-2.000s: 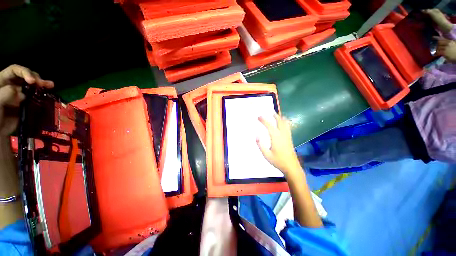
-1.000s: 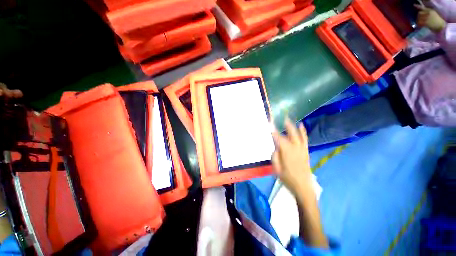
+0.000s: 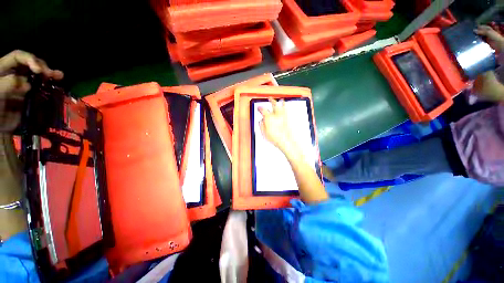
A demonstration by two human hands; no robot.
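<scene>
My left hand (image 3: 25, 72) grips the top edge of an open tablet (image 3: 66, 182), which stands tilted at the far left, showing a dark frame, a reddish rectangle and an orange strip. A lit white tablet with a black border (image 3: 271, 171) lies in a red-orange foam tray (image 3: 243, 149) in front of me. My right hand (image 3: 276, 124) is over the upper part of that screen with its fingertips at the glass, holding nothing. Whether every fingertip touches cannot be told.
A plain red-orange tray (image 3: 141, 171) lies beside the open tablet. Another lit tablet (image 3: 196, 160) is partly covered. Stacked trays (image 3: 221, 33) stand at the back of the green bench (image 3: 353, 94). At right, a person in a lilac smock (image 3: 483, 143) handles a dark panel (image 3: 470, 50).
My right hand has moved from the screen's right edge to its upper left part. The view has shifted, bringing my left hand and the open tablet further into the picture.
</scene>
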